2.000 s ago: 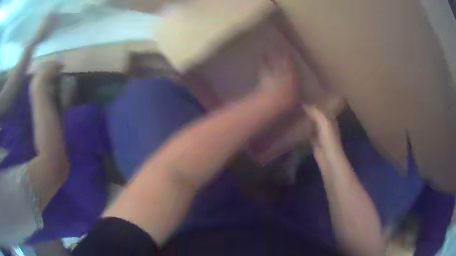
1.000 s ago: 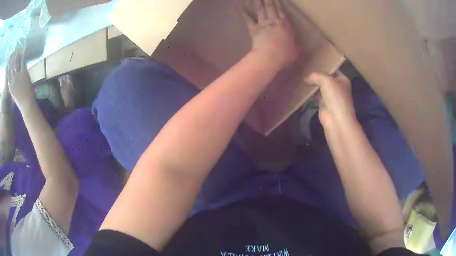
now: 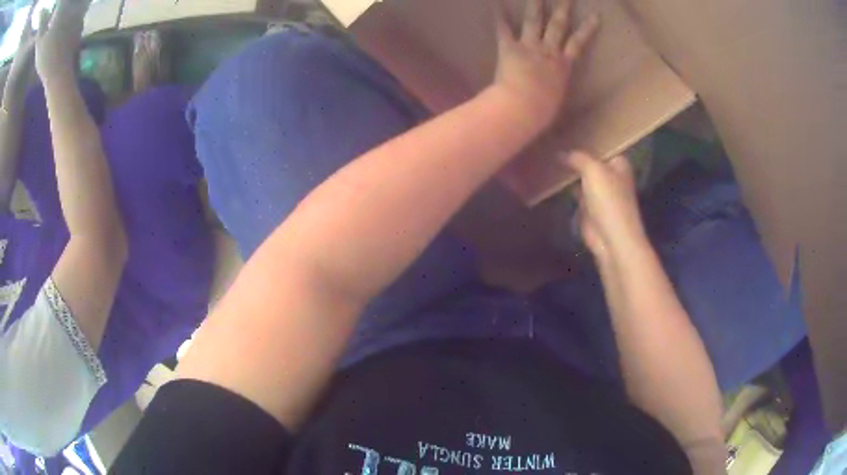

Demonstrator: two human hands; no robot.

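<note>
The brown mailer box (image 3: pixel 613 79) lies tilted over my lap at the top centre, its plain inner face towards me and its top end cut off by the picture's edge. My left hand (image 3: pixel 540 56) rests on the inner face with fingers spread. My right hand (image 3: pixel 608 190) grips the box's near edge, thumb on top and the other fingers mostly hidden. A large brown board (image 3: pixel 762 121), which looks like the lid, stretches down the right side. A pale flap (image 3: pixel 350 9) shows at the top.
A neighbour's raised arm (image 3: pixel 88 186) and purple-clad leg (image 3: pixel 158 186) are at the left. Tan cartons (image 3: pixel 181 13) line the top left under the table edge. My blue-clad knee (image 3: pixel 288 121) is left of the box. A yellowish bag-like thing (image 3: pixel 754 443) is at the lower right.
The box sits higher in the view and its pale left flap shows less. My left hand's fingers are spread wider on the board. My right hand remains at the near edge.
</note>
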